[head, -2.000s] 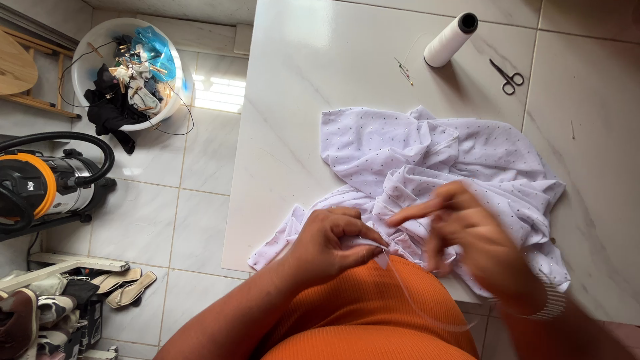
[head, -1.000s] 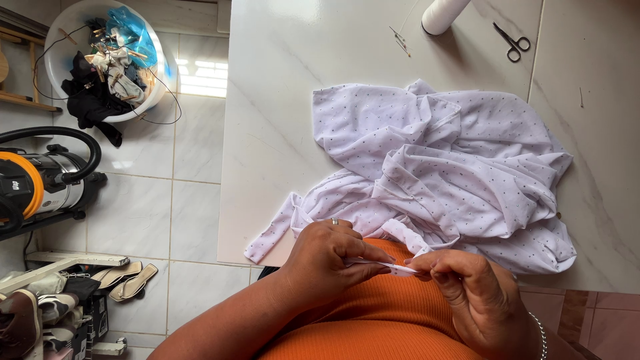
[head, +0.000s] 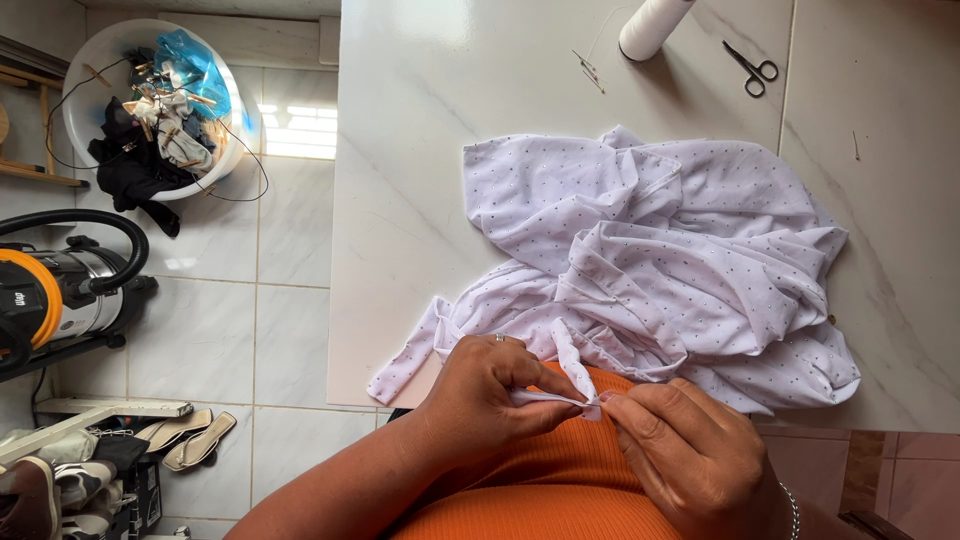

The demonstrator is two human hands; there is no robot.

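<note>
A white fabric garment (head: 645,255) dotted with small shiny studs lies bunched on the marble-look table. At the table's near edge, my left hand (head: 510,382) pinches a folded edge of it between thumb and fingers. My right hand (head: 682,442) has its thumb and forefinger closed at the end of that fold, just beside the left fingertips. Whether a needle is between the right fingertips cannot be told. A white thread spool (head: 654,28) stands at the table's far side, with small scissors (head: 752,69) to its right and several pins (head: 589,73) to its left.
A lone pin or needle (head: 856,145) lies on the table at right. On the tiled floor at left are a white basin (head: 75,124) of clothes and clothespins, a vacuum cleaner (head: 67,292), and a rack (head: 112,409) with shoes. Sandals (head: 199,441) lie beside it.
Two seconds ago my right hand was raised, blurred and apart from the left, with a thread looping below. It has come down to the fold beside my left hand, which keeps its pinch.
</note>
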